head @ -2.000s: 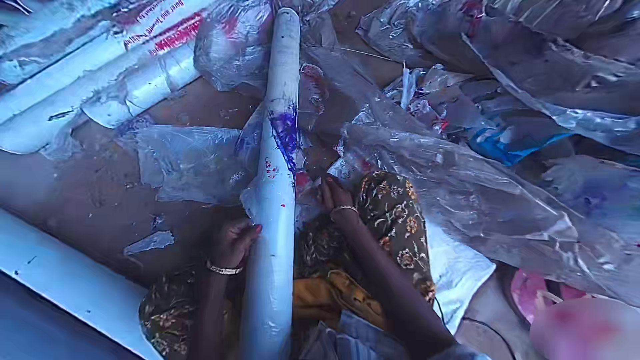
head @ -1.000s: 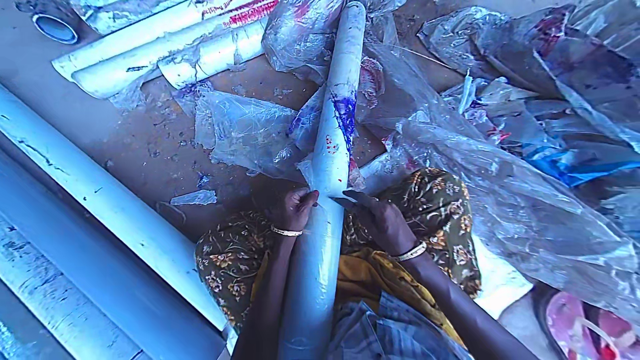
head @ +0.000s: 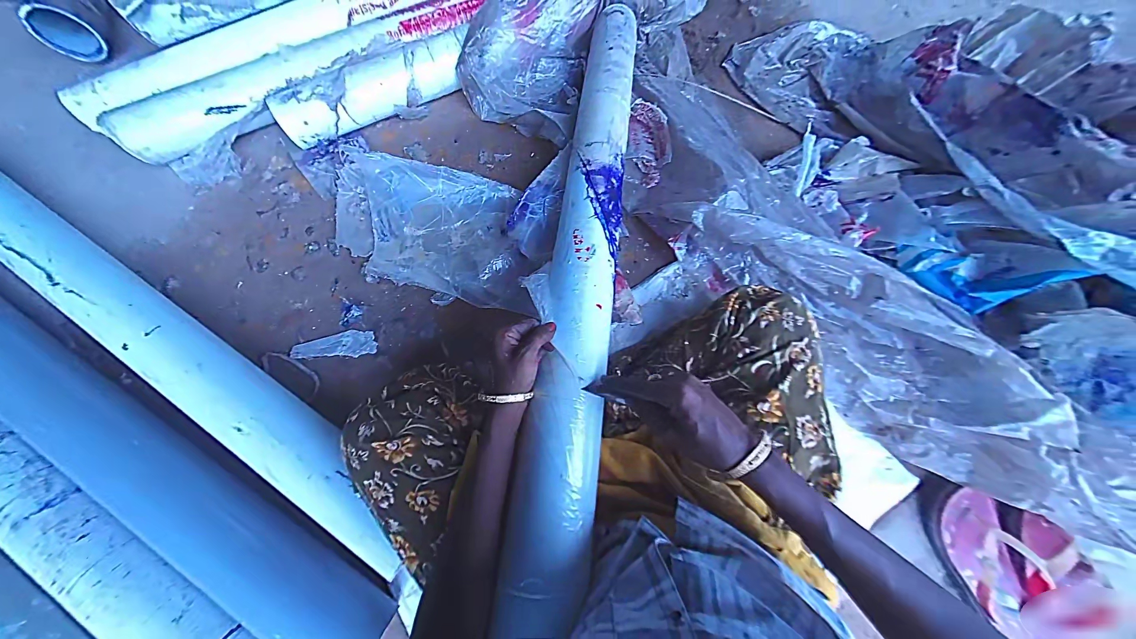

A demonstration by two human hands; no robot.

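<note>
A long pale cylindrical roll or pipe (head: 581, 293) lies lengthwise between the person's legs, with clear plastic film around its nearer part. Blue and red marks show on its upper half. At its left side, my left hand (head: 524, 351) pinches an edge of the clear film (head: 561, 368) between thumb and fingers. On the other side, my right hand (head: 701, 422) grips a dark, flat, pointed tool (head: 626, 389), like a blade, whose tip meets the film on the roll. The tool's handle is hidden in the hand.
White pipes or rolls (head: 186, 102) lie at the upper left, and more (head: 169, 355) run along the left side. Crumpled clear plastic sheeting (head: 887, 328) spreads over the right. Plastic scraps (head: 435, 222) lie beyond the left hand. Pink sandals (head: 972, 532) are at the lower right.
My right hand has come back along the roll from farther up, and the dark tool now shows in it. The left hand stays at the roll's left side. The view has shifted somewhat.
</note>
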